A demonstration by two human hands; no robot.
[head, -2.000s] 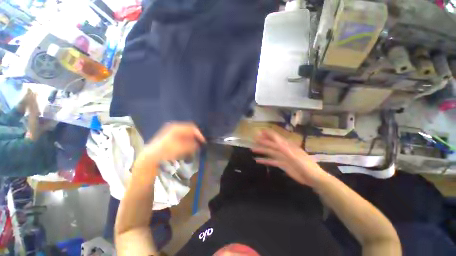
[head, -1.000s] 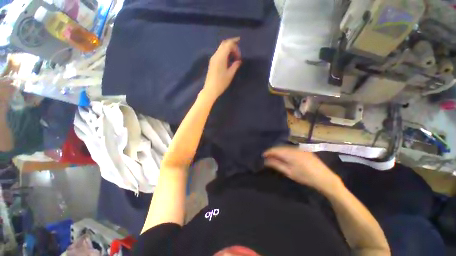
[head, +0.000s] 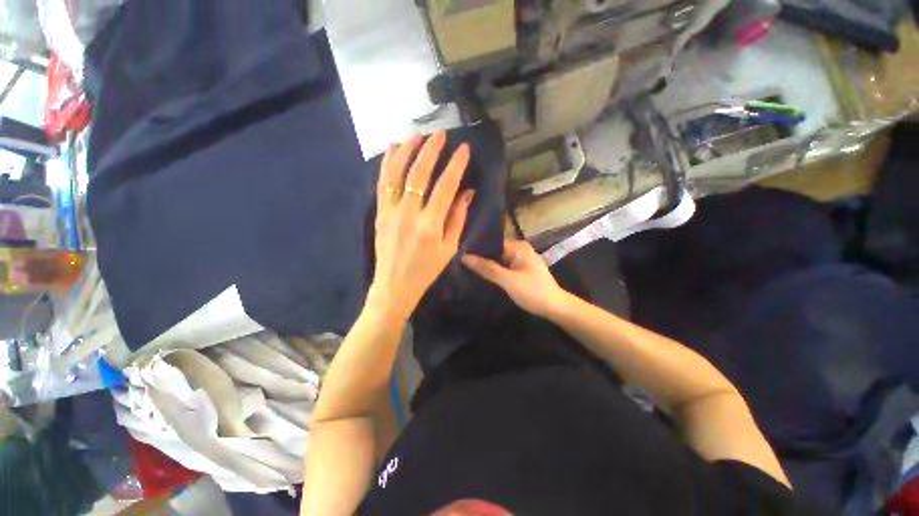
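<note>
A large navy garment panel (head: 242,202) lies left of the overlock machine (head: 564,81), and part of it reaches over the pale cloth plate (head: 388,76) toward the presser foot area. My left hand (head: 418,217) lies flat on the navy cloth just below the needle area, fingers slightly apart. My right hand (head: 519,277) pinches the cloth's edge between thumb and fingers at the table's front. The needle itself is hidden by the machine head and cloth.
A white label strip (head: 605,224) hangs at the table edge on the right. Navy pieces (head: 776,292) are heaped at the right below the table. A white cloth bundle (head: 222,413) hangs lower left. A tool tray (head: 736,126) holds pens.
The view has turned right. The navy cloth has been brought to the machine's front. My left hand has moved from the panel's middle to beside the needle area; my right hand now grips the edge.
</note>
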